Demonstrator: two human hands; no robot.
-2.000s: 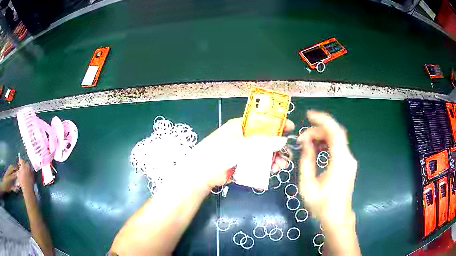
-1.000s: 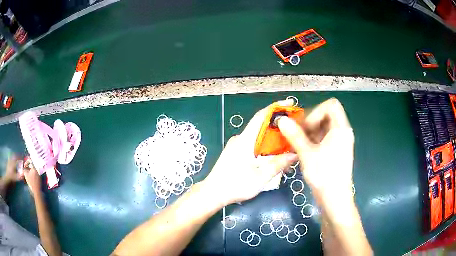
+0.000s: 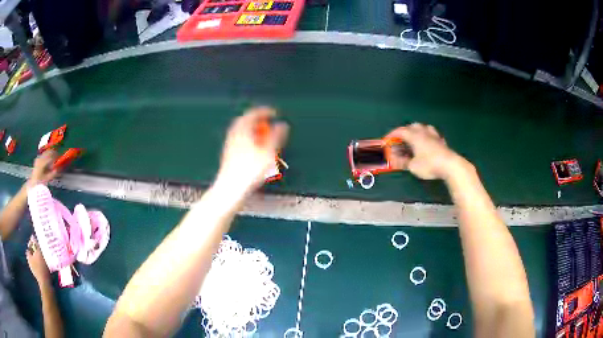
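Observation:
My left hand (image 3: 248,148) is over the green belt (image 3: 317,86), left of the middle, and blurred. Its fingers close around an orange phone housing (image 3: 263,130), mostly hidden by the hand. An orange and white edge (image 3: 273,173) shows below the hand; I cannot tell if it is the same piece. My right hand (image 3: 428,152) grips the right end of an orange phone (image 3: 369,155) with a dark screen on the belt, covering its keypad end. A white ring (image 3: 366,179) lies at the phone's near edge, with a tiny part beside it.
A heap of white rings (image 3: 238,290) lies near left, loose rings (image 3: 377,323) near right. A pink fan (image 3: 56,231) and another person's hands are at left, one at an orange part. A black tray (image 3: 578,257) is at right, a red tray (image 3: 241,30) at the far side.
Both hands have moved forward from the near bench onto the belt and apart, the left with the orange housing. The right now holds the screened phone. The view has tilted up, showing the red tray.

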